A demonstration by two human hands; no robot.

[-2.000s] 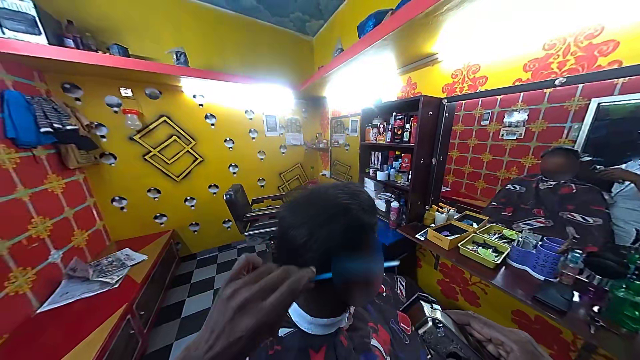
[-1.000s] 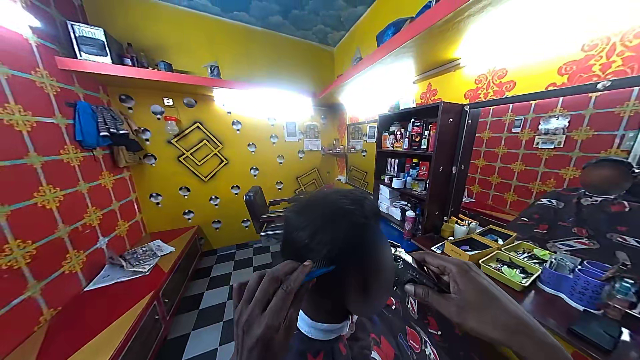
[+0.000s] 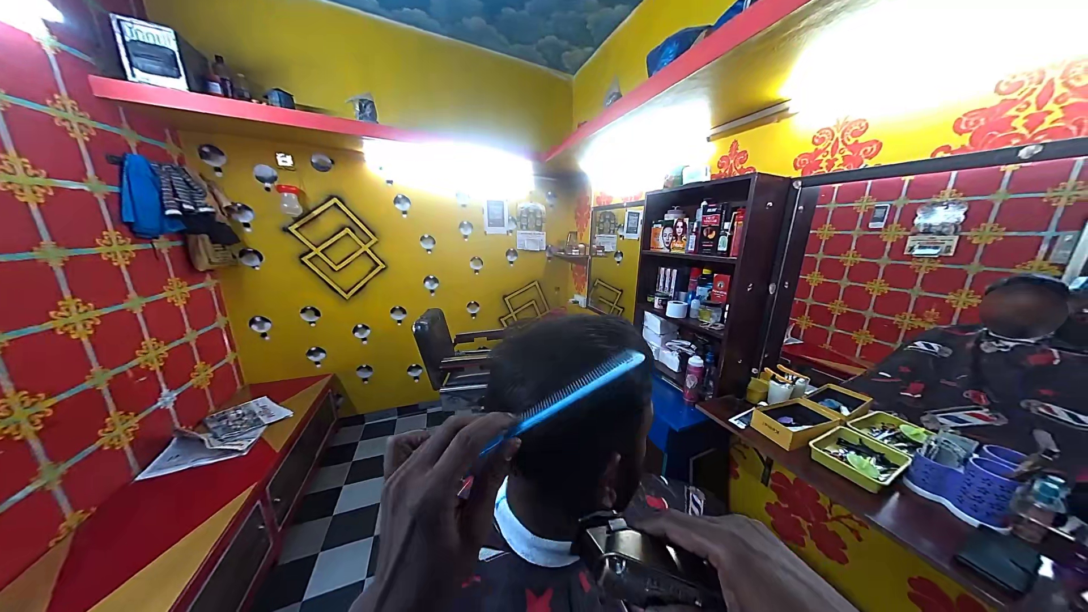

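A blue comb (image 3: 578,393) is pinched in my left hand (image 3: 442,501), its teeth up and its length slanting across the back of a seated person's head (image 3: 565,365). Held in my right hand (image 3: 739,561) is a metallic hair clipper (image 3: 646,561), low by the neck below the person's ear. Whether its blade touches the skin I cannot tell. A white neck strip (image 3: 531,531) circles the person's neck above a dark patterned cape (image 3: 540,595).
On the right, a counter (image 3: 884,510) holds yellow trays (image 3: 860,459) and purple baskets (image 3: 977,489) below a mirror (image 3: 926,255). A shelf unit (image 3: 739,280) with bottles stands ahead. A red bench (image 3: 204,484) with newspapers (image 3: 221,433) runs along the left, near a barber chair (image 3: 433,344).
The comb now shows almost whole across the back of the head, where a second ago mostly one end showed. My right hand and the clipper have moved from beside the head down to the neck.
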